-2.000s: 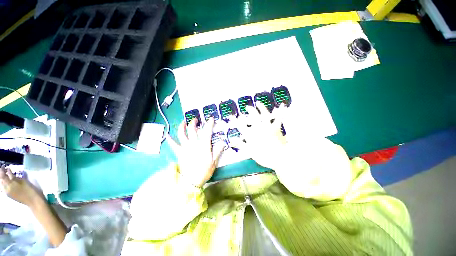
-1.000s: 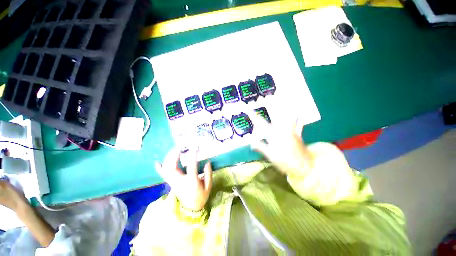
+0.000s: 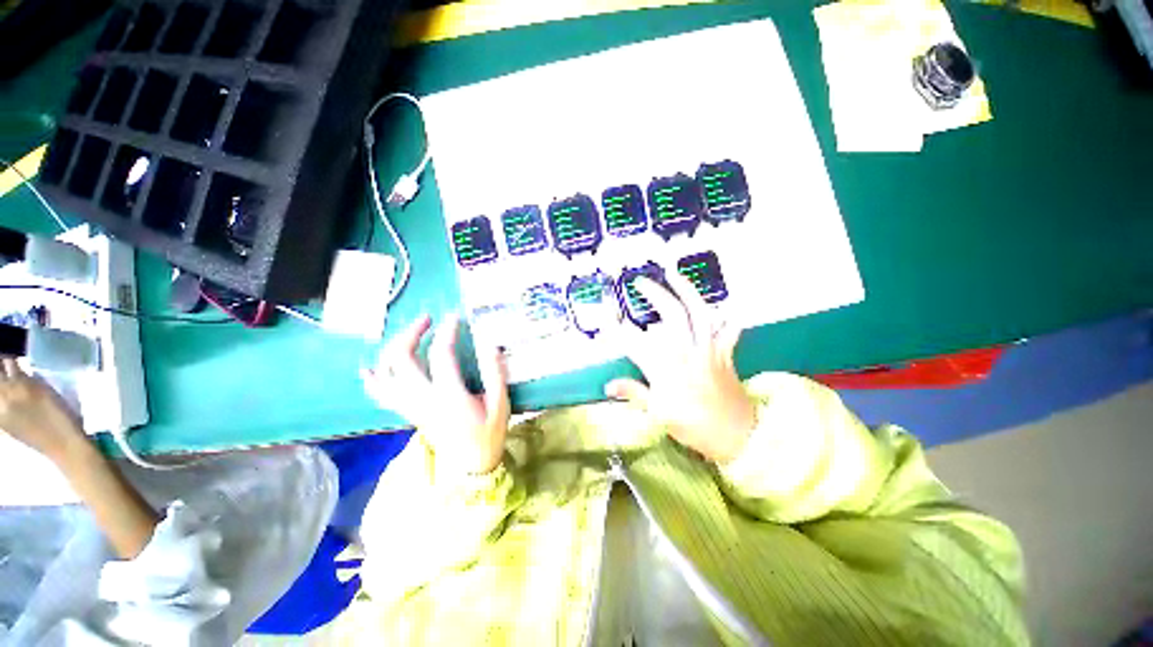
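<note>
Several dark smartwatch heads with green text on their screens lie in two rows on a white mat point(image 3: 620, 108). The far row point(image 3: 574, 224) shows whole. In the near row, one watch point(image 3: 702, 278) lies at the right end, and paler ones point(image 3: 591, 303) lie further left. My right hand point(image 3: 689, 367) is over the near row, its fingertips at a watch head point(image 3: 641, 293) and partly covering it. My left hand point(image 3: 445, 386) is at the mat's near left corner, fingers spread, holding nothing.
A black foam compartment tray point(image 3: 285, 164) stands left, with a white cable point(image 3: 402, 192) and white square pad point(image 3: 359, 293) beside it. A power strip point(image 3: 123, 341) and a neighbour's arm point(image 3: 95, 474) are far left. Papers point(image 3: 872, 76) with a dark round object point(image 3: 943, 73) lie right.
Since the frame one second ago, my right hand has moved left along the near row, uncovering the right-end watch. My left hand has drawn back off the watches since the earliest frame. The view has shifted.
</note>
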